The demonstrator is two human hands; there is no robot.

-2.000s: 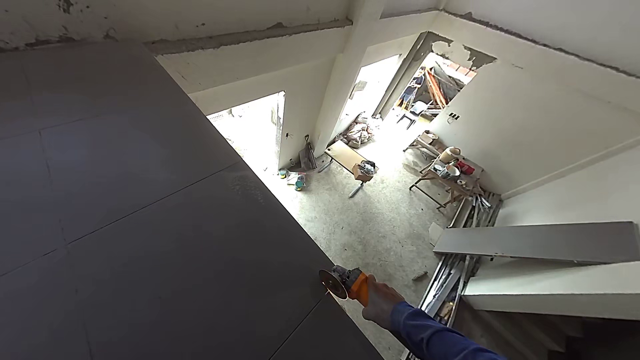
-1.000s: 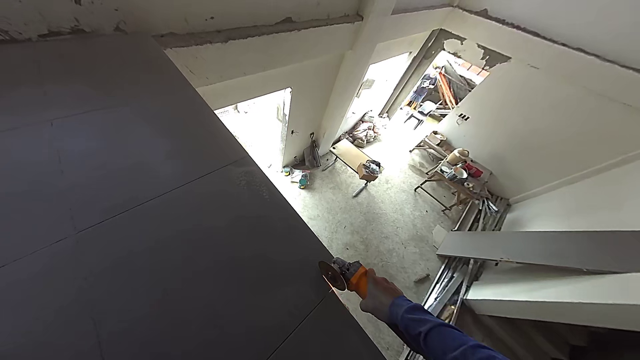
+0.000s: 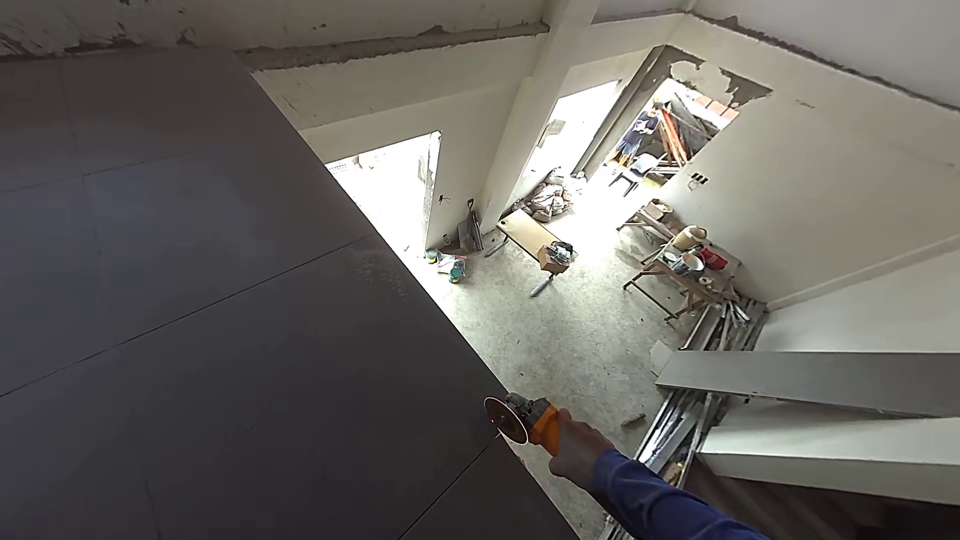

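My right hand (image 3: 579, 454), in a long blue sleeve, is closed around the orange body of an angle grinder (image 3: 545, 429). The grinder's round disc (image 3: 506, 421) stands steeply tilted at the edge of the dark grey tiled surface (image 3: 300, 360), near the end of a joint between tiles. A small bright orange spot shows at the disc's lower left rim. Pale dust marks lie on the tile near its edge further up. My left hand is out of the frame.
Beyond the edge is a drop to a concrete floor (image 3: 555, 337). Down there are a cluttered work table (image 3: 667, 274), a low board (image 3: 527, 231), stacked metal lengths (image 3: 675, 431) and a grey plank (image 3: 810, 379). A person (image 3: 639, 131) is by the far opening.
My right hand keeps its hold on the angle grinder, with the disc at the tile edge throughout. Nothing else has plainly moved.
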